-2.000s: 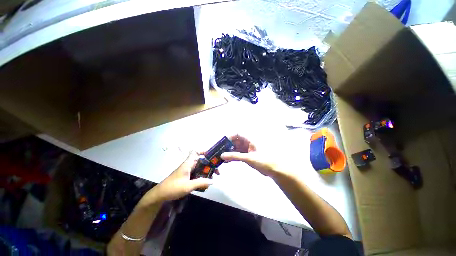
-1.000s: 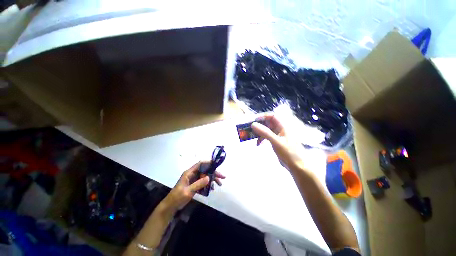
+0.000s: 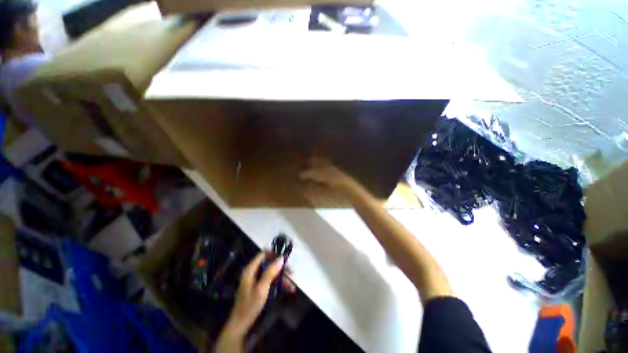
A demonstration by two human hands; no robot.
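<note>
My left hand [image 3: 258,286] holds a small black device with a looped black charging cable [image 3: 281,245] standing up from the fingers, at the table's front edge. My right hand [image 3: 323,174] reaches into the mouth of the left carton [image 3: 234,162], which lies on its side on the white table. The right fingers are blurred in the shade; no device shows in them, and I cannot tell whether they hold something. The black cable pile [image 3: 506,193] lies on clear plastic to the right of the carton.
The orange-and-blue ring [image 3: 554,329] is cut off at the bottom right, beside the right carton [image 3: 606,214]. A floor carton [image 3: 165,258] of dark units stands below the table's left edge. Blue bags [image 3: 86,296] lie at lower left. A person [image 3: 21,52] is at upper left.
The view has swung left. My right hand has moved from above the table, where it held a black device, into the left carton. My left hand still holds its device and cable.
</note>
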